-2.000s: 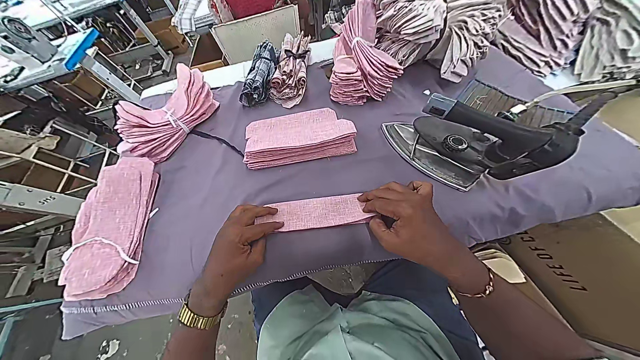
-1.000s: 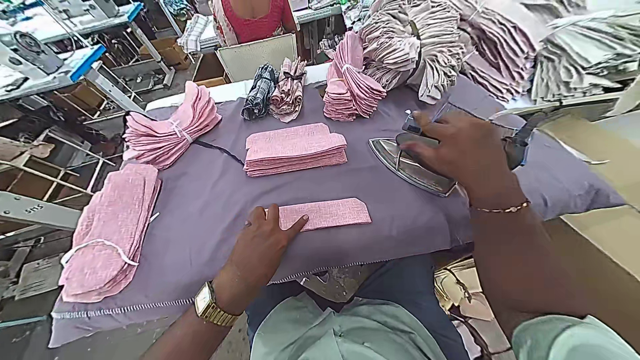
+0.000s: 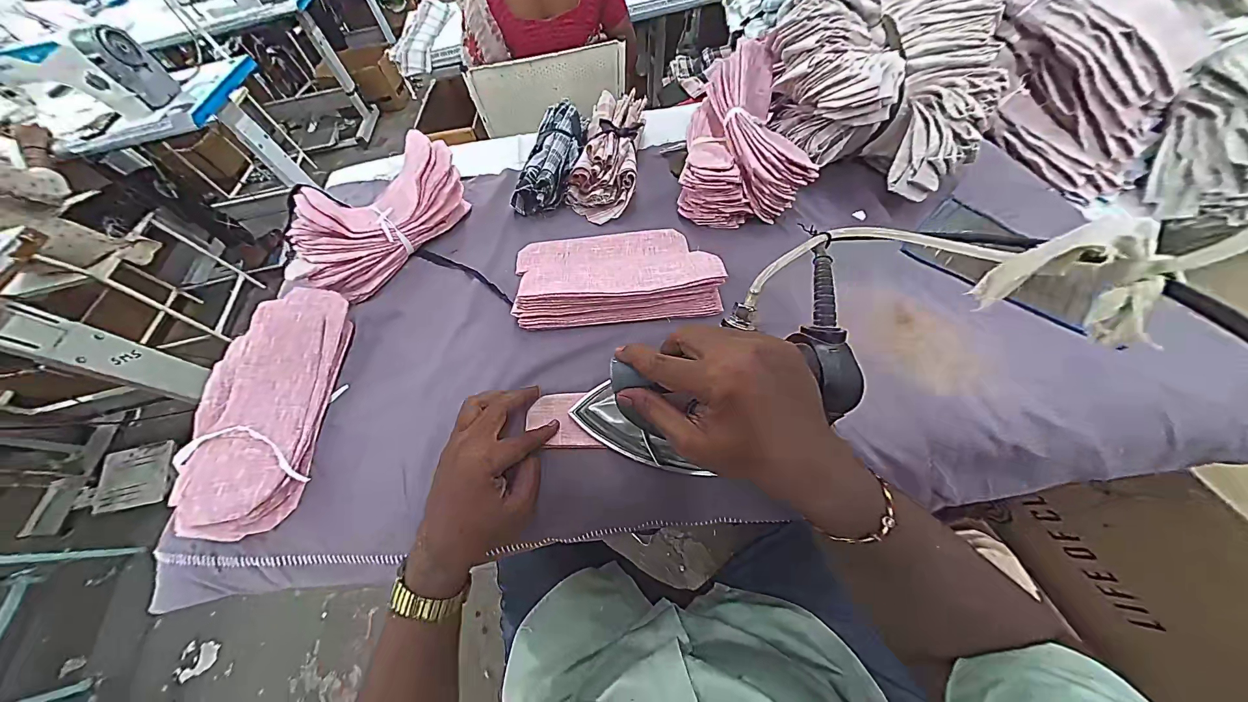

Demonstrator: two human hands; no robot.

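Note:
My right hand (image 3: 726,405) grips the handle of a steam iron (image 3: 619,419), whose pointed soleplate lies on a pink fabric strip (image 3: 561,421) on the padded, cloth-covered ironing surface (image 3: 409,341). The iron hides the strip's right part. My left hand (image 3: 492,463) rests at the strip's left end, its fingertips touching it and thumb on top. Just beyond lies a neat stack of pink fabric pieces (image 3: 619,278). At the left, a tied pink bundle (image 3: 380,219) is fanned out, and another pink stack (image 3: 263,419) has a white tie around it.
Two small tied cloth bundles (image 3: 575,161), a tied pink bundle (image 3: 741,146) and large bundles of pale fabric (image 3: 887,88) line the far edge. The iron's hose (image 3: 877,234) and cable run off right. A person (image 3: 551,29) sits beyond. A cardboard box (image 3: 1111,575) stands lower right.
My right hand left the strip, took hold of the iron at the right, and has brought it left onto the strip. My left hand has stayed at the strip's left end.

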